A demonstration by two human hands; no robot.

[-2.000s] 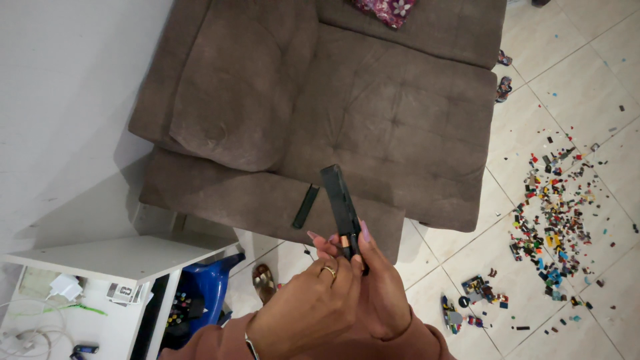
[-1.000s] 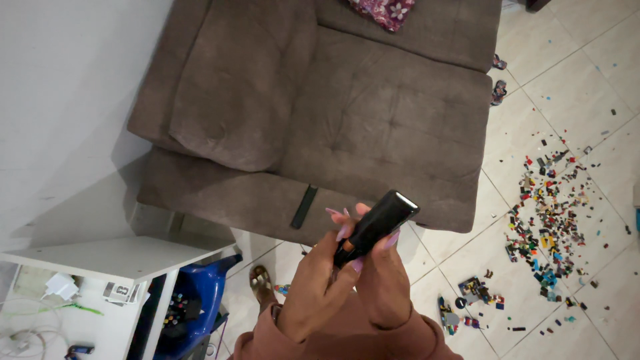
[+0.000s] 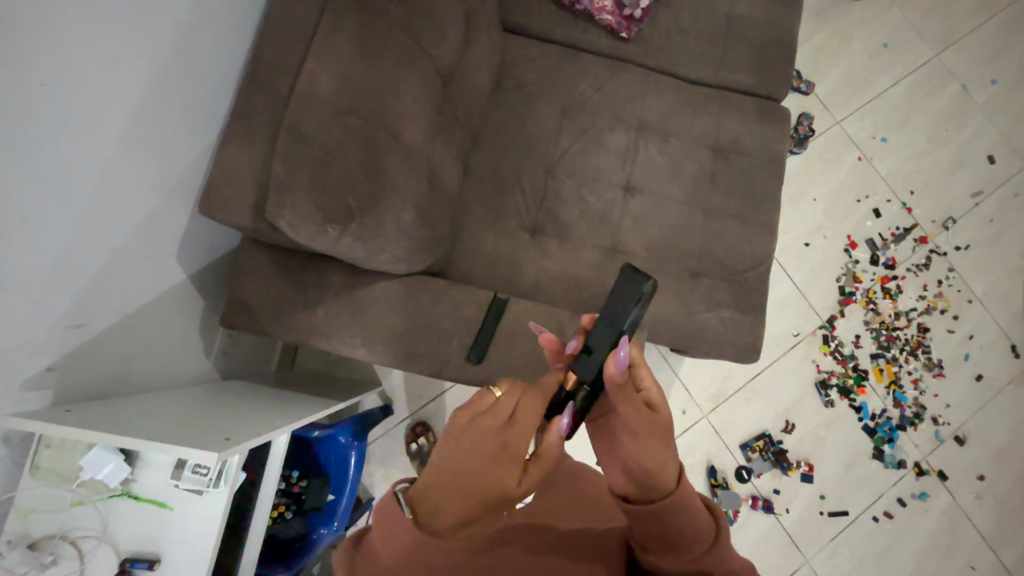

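My right hand (image 3: 640,416) grips a long black handheld device (image 3: 612,324), its thumb lying along the casing. The device slants up and to the right in front of the sofa edge. My left hand (image 3: 488,448), with a ring and a bracelet, has its fingers on the lower end. A small copper-coloured part (image 3: 570,381) shows there, resembling a battery end; fingers partly hide it. On the near edge of the brown sofa, left of the device, lies a separate narrow black strip (image 3: 487,329), perhaps a cover.
The brown sofa (image 3: 624,176) spans the middle. Loose toy bricks (image 3: 888,344) and partly built pieces (image 3: 772,456) lie on the tiled floor at right. At lower left, a white shelf unit (image 3: 160,424) holds cables and a charger, beside a blue plastic bin (image 3: 340,464).
The black device has been turned and tilted about in my hands; a pale end face seen one second ago is now out of sight. The black strip has stayed on the sofa.
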